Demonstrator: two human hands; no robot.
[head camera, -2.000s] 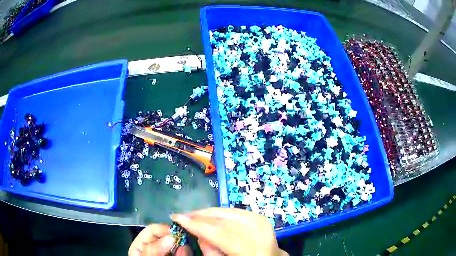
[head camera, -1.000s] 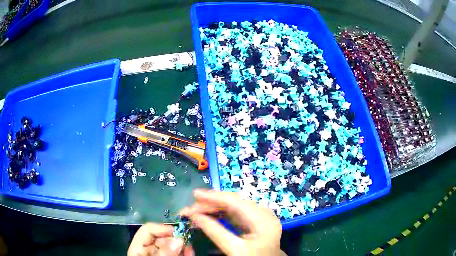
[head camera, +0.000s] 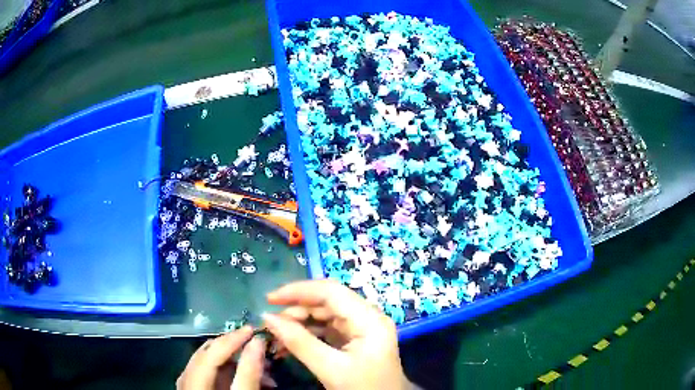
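A small dark assembly (head camera: 264, 335) is mostly hidden between my fingertips at the bench's near edge. My left hand (head camera: 225, 362) is cut off by the bottom edge and pinches it from the left. My right hand (head camera: 343, 335) has its thumb and fingers at the piece from the right; whether it grips the piece is hard to tell. An orange utility knife (head camera: 240, 209) lies behind the hands among small clear plates (head camera: 179, 242) and dark bits. A few light-coloured bits (head camera: 200, 320) lie on the bench edge beside my left hand.
A large blue bin (head camera: 573, 228) full of turquoise, white, black and pink cross-shaped parts stands at right. A shallow blue tray (head camera: 91, 206) with a black cluster stands at left. A clear blister tray (head camera: 590, 137) lies far right. Yellow-black tape (head camera: 602, 345) marks the floor.
The view has shifted, so bins and knife sit further left and higher. My right hand has moved back from above the piece to beside it; my left fingers now cover more of it.
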